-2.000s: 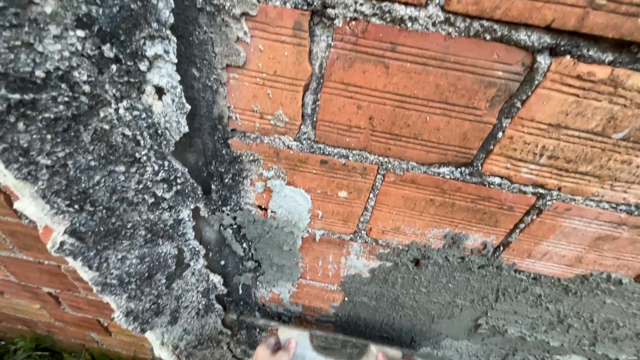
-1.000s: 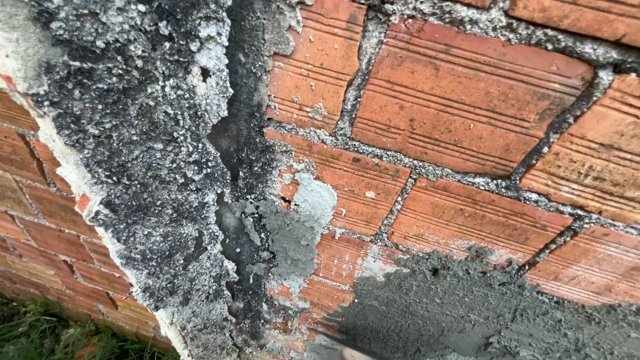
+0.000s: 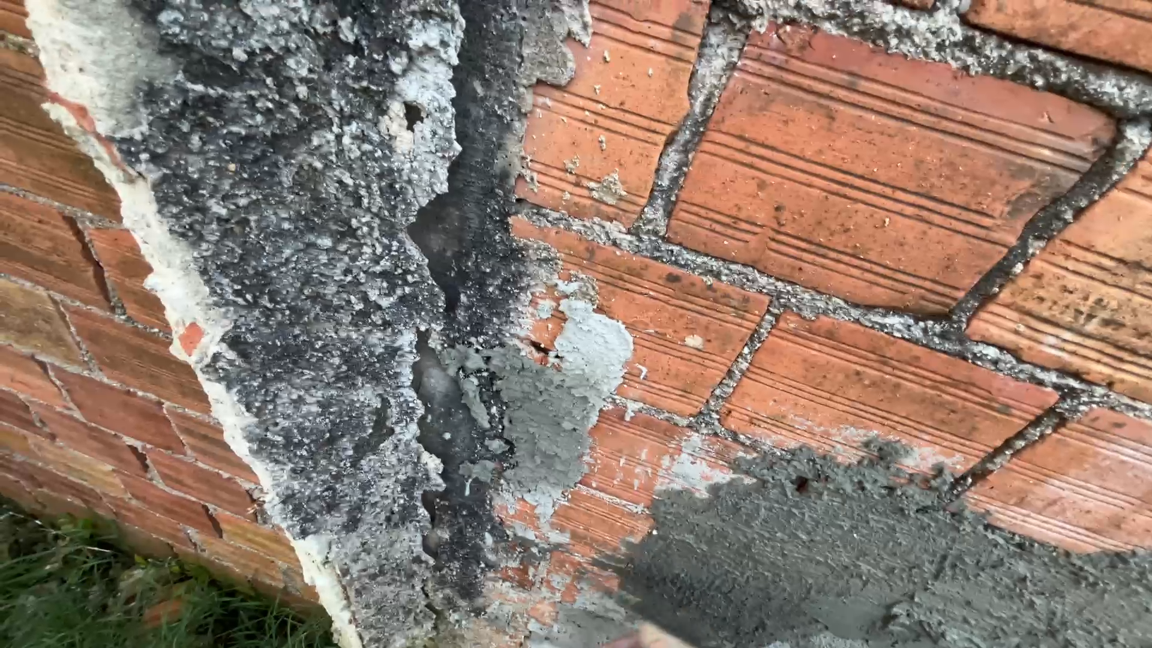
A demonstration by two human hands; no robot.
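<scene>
Wet grey mortar [image 3: 855, 549] covers the lower right of a red hollow-brick wall [image 3: 882, 171]. A smaller mortar patch [image 3: 549, 405] lies on the brick beside a dark vertical recess [image 3: 459, 405]. At the bottom edge shows a blurred pale sliver [image 3: 643, 638], perhaps a fingertip or a tool's edge; which hand it belongs to I cannot tell. It is close to the left end of the wet mortar. Nothing else of my hands shows, and what they hold is hidden below the frame.
A rough, blackened concrete or mortar column face [image 3: 297, 270] with a broken pale edge [image 3: 229, 405] stands left of the recess. Beyond it a second brick wall [image 3: 117, 387] runs down to green grass [image 3: 81, 576].
Two seconds ago, fingers at a long flat tool showed at the bottom edge; they have since dropped almost wholly out of sight. The view has shifted left, showing more grass.
</scene>
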